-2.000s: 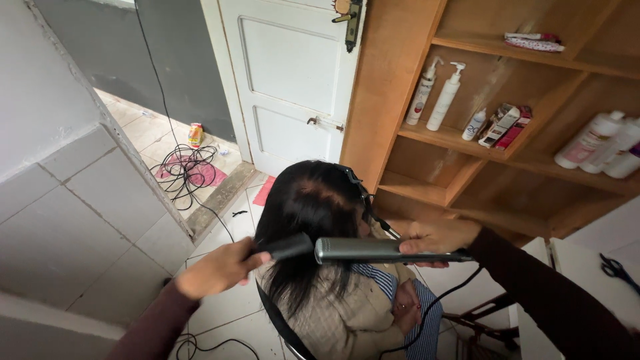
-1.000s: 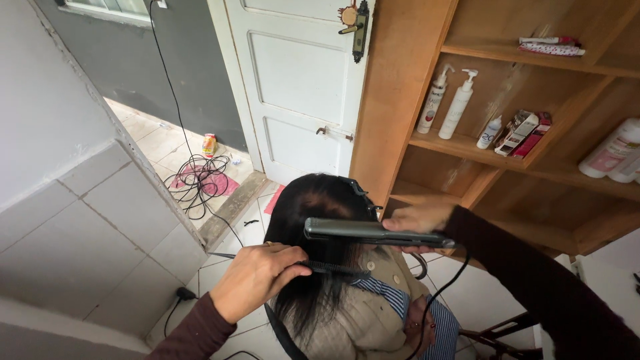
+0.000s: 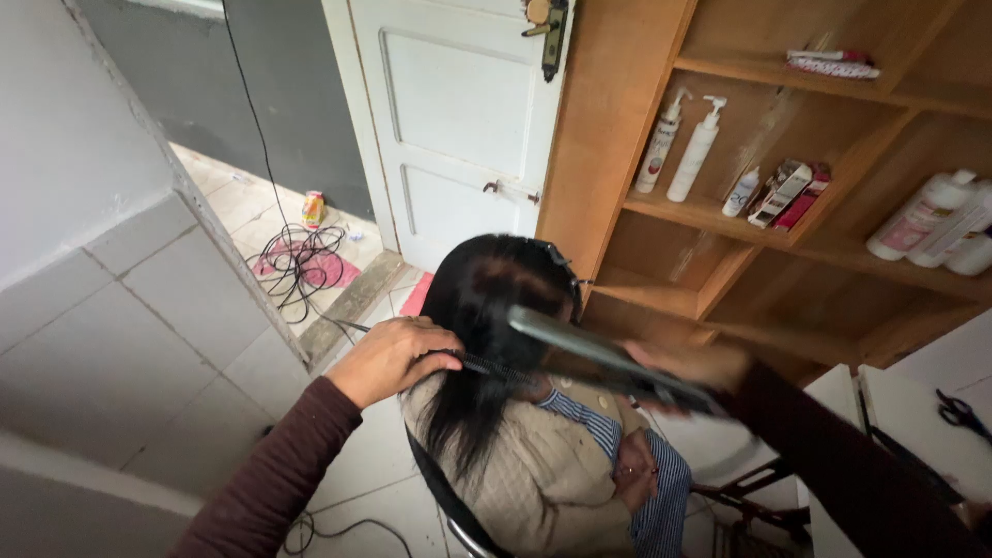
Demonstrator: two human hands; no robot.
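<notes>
A seated person with long black hair (image 3: 480, 310) is below me, with hair clips (image 3: 554, 256) at the front of the head. My left hand (image 3: 397, 356) grips a black comb (image 3: 496, 369), its teeth against the hair at about neck height. My right hand (image 3: 690, 368), blurred, holds a grey hair straightener (image 3: 589, 349). The straightener's tip overlaps the side of the hair in view; whether its plates touch or hold any strands cannot be told. The loose ends of the hair hang below the comb over a beige quilted jacket (image 3: 527, 465).
Wooden shelves (image 3: 713, 217) with pump bottles (image 3: 694, 151), boxes and large bottles (image 3: 922, 213) stand at the right. Scissors (image 3: 961, 411) lie on a white surface at the right edge. A white door (image 3: 465, 101) is ahead. A coiled black cable (image 3: 298, 267) lies on the floor at left.
The straightener lay nearly level across the hair one second ago; now it slants, with its tip up and to the left. The comb now angles down to the right and remains in my left hand.
</notes>
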